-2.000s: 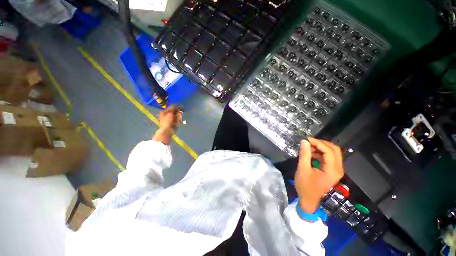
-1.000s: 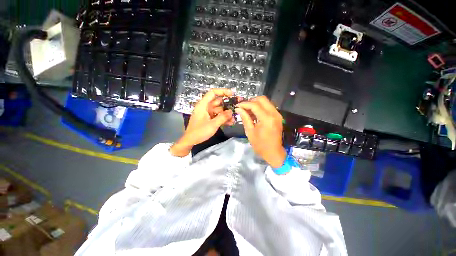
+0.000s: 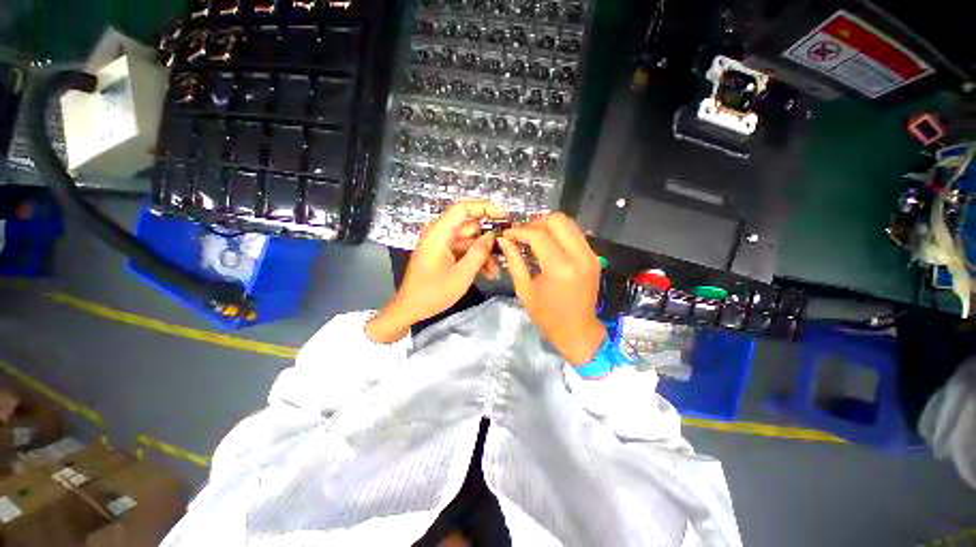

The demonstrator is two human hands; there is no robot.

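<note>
A small dark, shiny module (image 3: pixel 494 227) is held between the fingertips of both hands, in front of my chest. My left hand (image 3: pixel 441 262) grips it from the left. My right hand (image 3: pixel 559 280), with a bright blue band at the wrist, pinches it from the right. The fingers hide most of the module. Behind the hands lies the clear blister tray (image 3: pixel 482 118), with rows of small dark parts. To its left is the black blister tray (image 3: pixel 273 139), with coppery pieces in its upper pockets and no parts visible in the lower ones.
The black machine base (image 3: pixel 685 166) carries a silver-white fixture nest (image 3: pixel 734 96). Red (image 3: pixel 651 280) and green (image 3: pixel 711 292) buttons line its front. A white box (image 3: pixel 107 112) with a black hose (image 3: pixel 80 208) is at left. Blue bins (image 3: pixel 738 374) sit below the bench edge.
My left hand came in from the far left and my right hand from beside the clear tray; they met at the module. Over the last second they shifted only slightly. The view has turned.
</note>
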